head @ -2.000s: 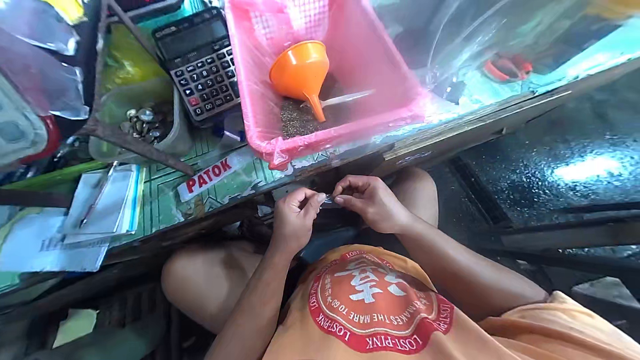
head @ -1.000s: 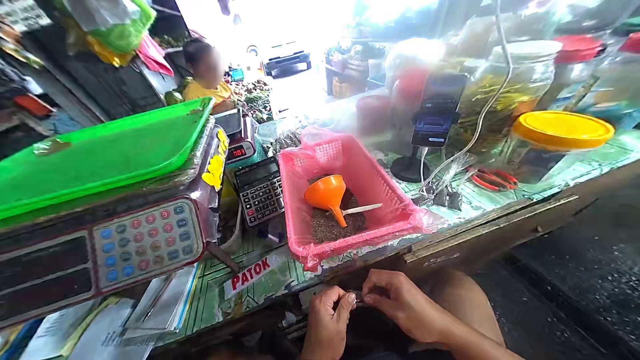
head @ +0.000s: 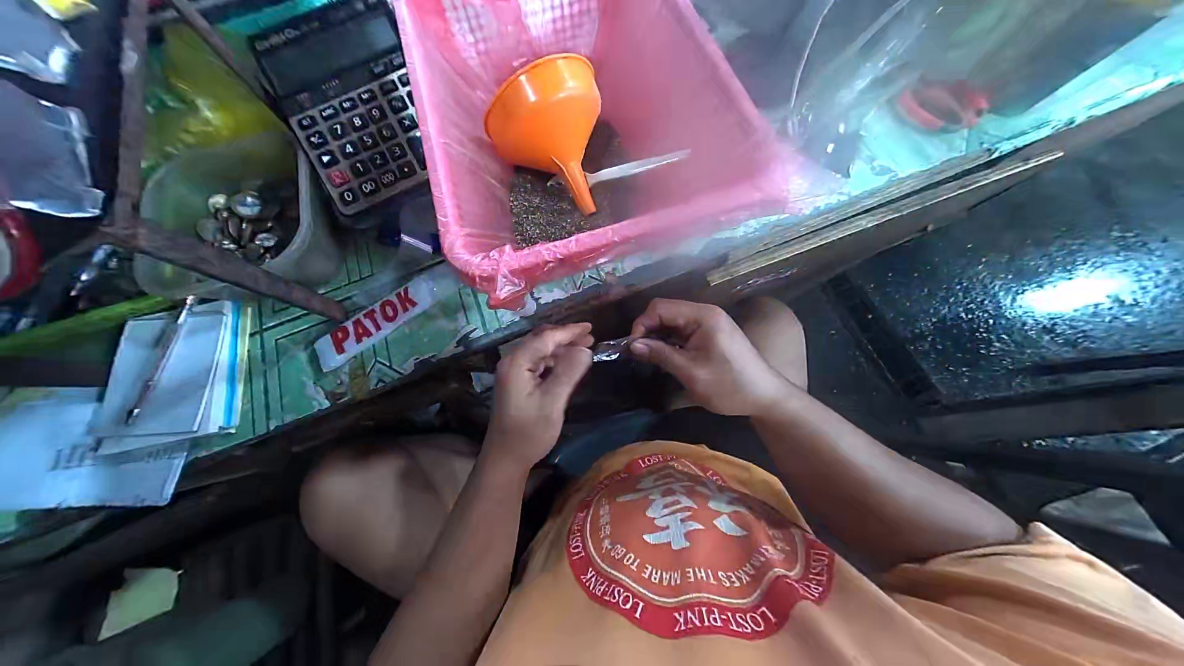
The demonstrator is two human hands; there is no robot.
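Observation:
Between my two hands, above my lap and just off the table's edge, is a small clear plastic packet (head: 610, 350). My left hand (head: 539, 388) pinches its left end; the thumb and forefinger of my right hand (head: 698, 356) grip its right end. Whether anything lies inside the packet cannot be told. Beyond the hands stands a pink plastic basket (head: 731, 111) lined with clear film. It holds dark, small grains (head: 555, 208), an orange funnel (head: 546, 106) tipped on its side, and a pale, slim utensil (head: 638, 166).
A calculator (head: 356, 120) lies left of the basket, near a plastic container (head: 319, 222) of coins. Papers (head: 162, 370) with a pen and a lettered sticker (head: 375, 326) are at the left. Red-handled scissors (head: 943, 104) lie at the right. The worn wooden table edge (head: 888, 217) runs beyond my knees.
The view tilted up one second ago and is down on my lap again. My hands stay close together at the table's edge, with the packet showing more plainly between them now.

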